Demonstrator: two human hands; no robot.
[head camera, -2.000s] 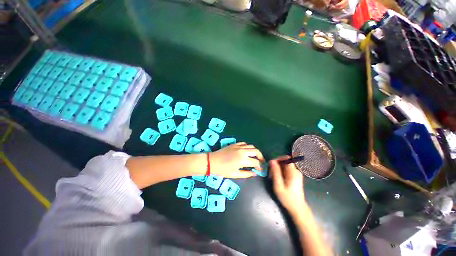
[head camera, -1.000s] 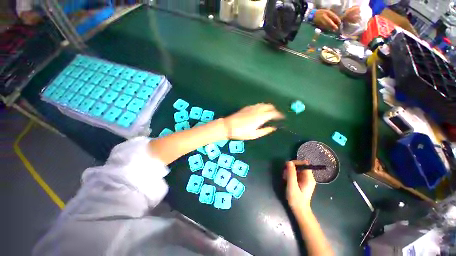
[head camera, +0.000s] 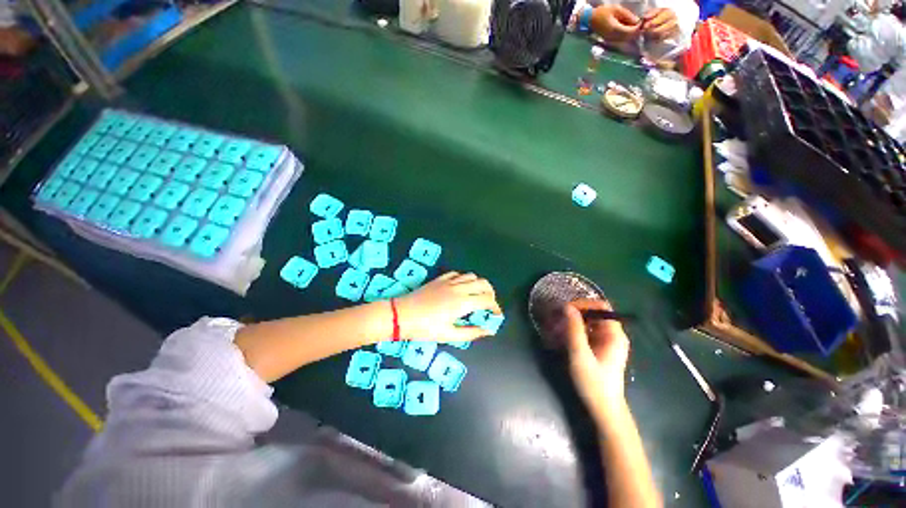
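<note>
My left hand (head camera: 447, 306), with a red band at the wrist, holds a turquoise square housing (head camera: 485, 320) at its fingertips, above several loose turquoise housings (head camera: 421, 397) on the green bench. My right hand (head camera: 596, 347) holds a dark pen-like tool (head camera: 606, 316) at the round dish (head camera: 556, 291) of tiny grey parts. The hand covers the dish's lower right part. The tool's working tip cannot be made out. Two single housings lie apart, one beyond the dish (head camera: 584, 194) and one to its right (head camera: 661, 269).
A clear tray (head camera: 276, 189) of turquoise housings stands at left. A brown edge (head camera: 709, 218), blue bin (head camera: 800, 298) and black compartment tray (head camera: 825, 129) are at right. A slim rod (head camera: 693, 371) lies right of the dish. A dark fan-like object (head camera: 531, 35) and another person's hands (head camera: 636, 22) are at the far side.
My left hand has come back from the far side to the loose housings and now holds one. One housing lies alone beyond the dish. My right hand stays at the dish with the tool turned.
</note>
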